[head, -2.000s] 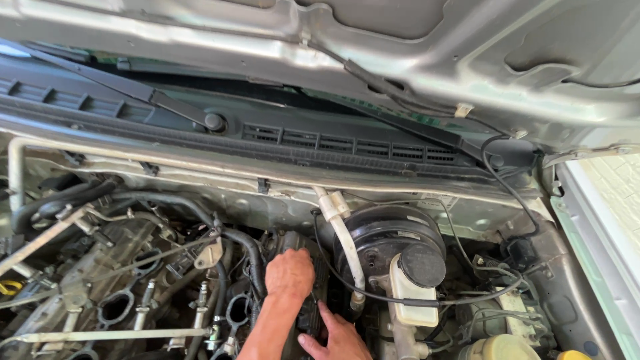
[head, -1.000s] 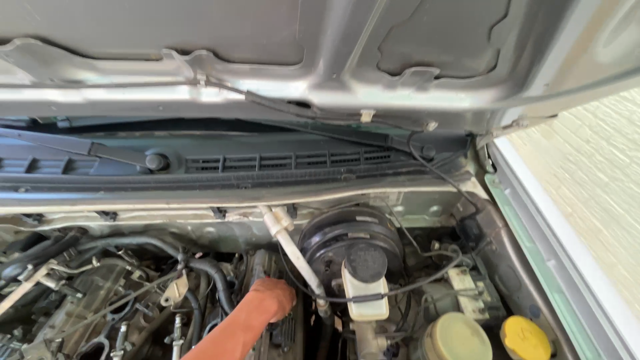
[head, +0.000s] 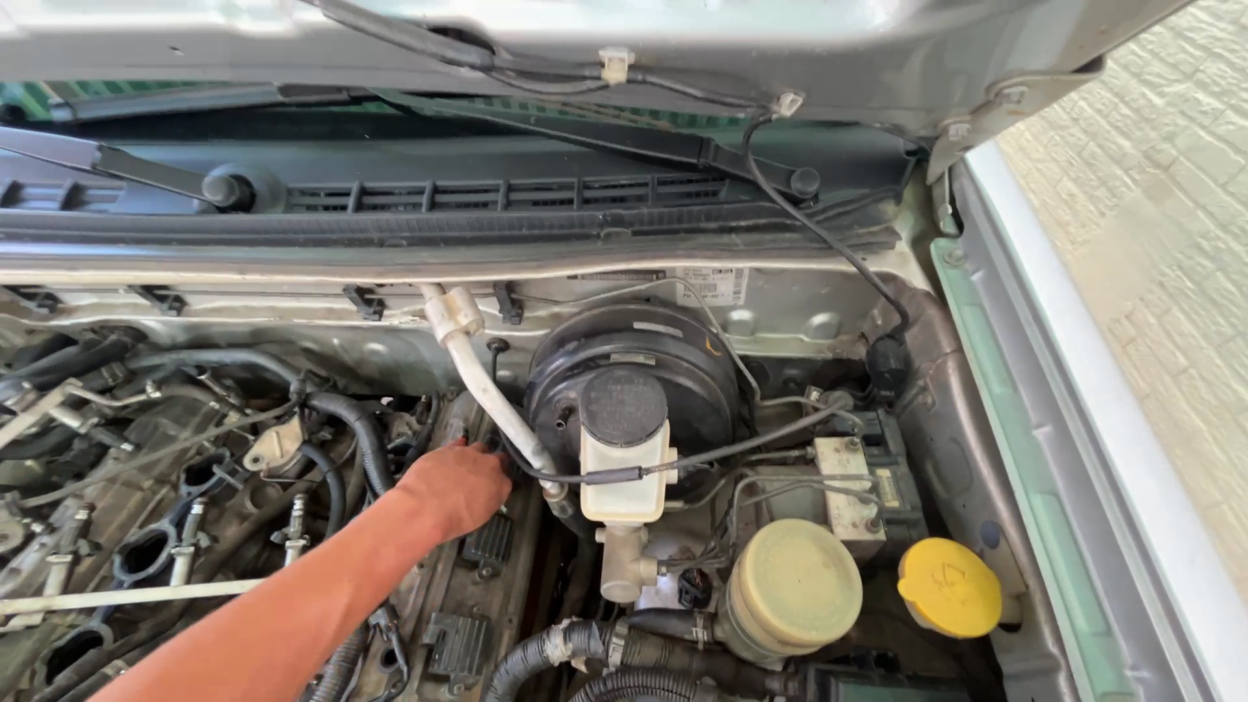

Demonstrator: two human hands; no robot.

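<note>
My left hand (head: 458,487) reaches in from the lower left, over the far part of the engine's valve cover (head: 444,575). Its fingers are curled and point away from the camera, so what they touch or hold is hidden. Just below the hand, a black ignition coil (head: 487,541) sits on the cover, and a similar ignition coil (head: 456,645) lies nearer the camera. A pale metal pipe (head: 487,395) slants down just to the right of the hand. My right hand is out of view.
To the right stand the black brake booster (head: 634,341), the brake fluid reservoir (head: 624,473) with its black cap, a round yellowish reservoir cap (head: 799,575) and a yellow washer cap (head: 949,587). Open intake ports (head: 144,554) and fuel injectors (head: 190,541) are at left. The raised hood (head: 546,49) overhangs.
Two seconds ago both hands were at the valve cover; my right hand has since left the view. My left hand stays over the cover's far part. The view has shifted to the right and nearer.
</note>
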